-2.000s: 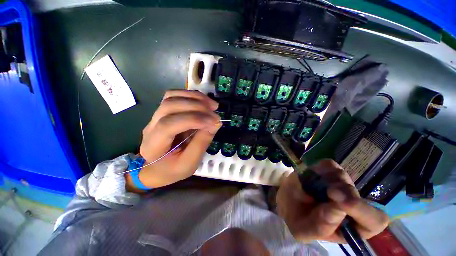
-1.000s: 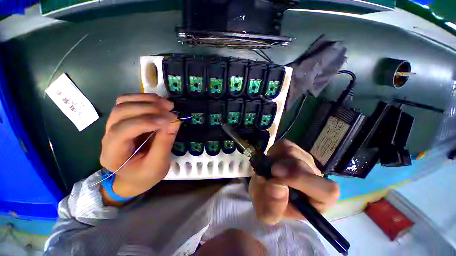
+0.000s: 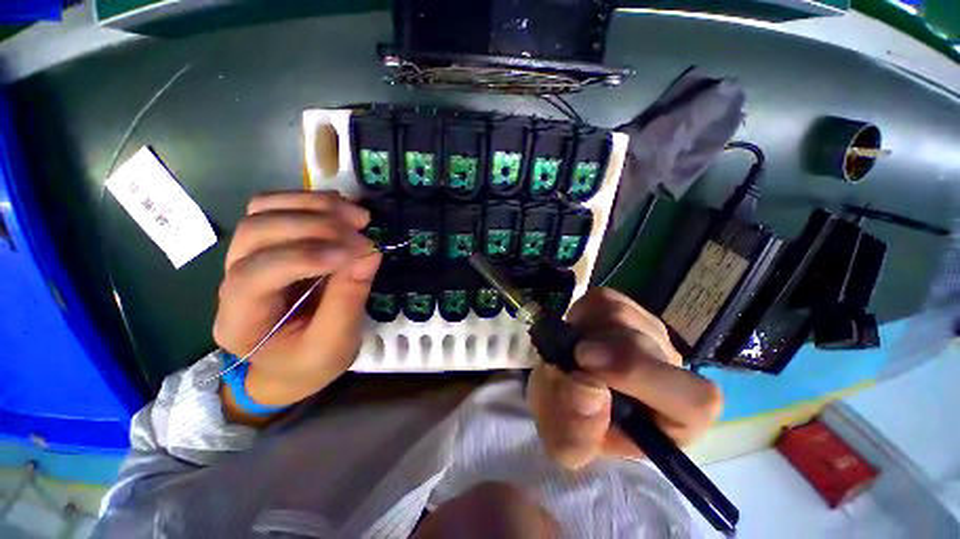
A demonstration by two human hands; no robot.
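My left hand (image 3: 300,290), with a blue wrist strap (image 3: 241,385), pinches solder wire (image 3: 278,324) at the tray's left side. The wire's short end points right to a green circuit board (image 3: 421,243) in the middle row. My right hand (image 3: 626,384) grips the soldering iron (image 3: 665,451) at the tray's lower right. Its tip is over the middle row, near another board (image 3: 461,245); contact cannot be told. Black housings (image 3: 505,142) with boards sit in three rows in the white tray (image 3: 447,353). My left hand hides the left end of the middle row.
A black fan box (image 3: 500,37) stands beyond the tray. A white label (image 3: 161,205) and blue bin (image 3: 58,305) are left. Right are a crumpled grey cloth (image 3: 690,132), a labelled black box (image 3: 711,279), a black stand (image 3: 832,279) and a dark cylinder (image 3: 842,147). A red box (image 3: 828,461) is lower right.
The view has shifted, so the tray and both hands appear further left than two seconds ago. The solder's short end now reaches a middle-row board. Both hands keep their grips.
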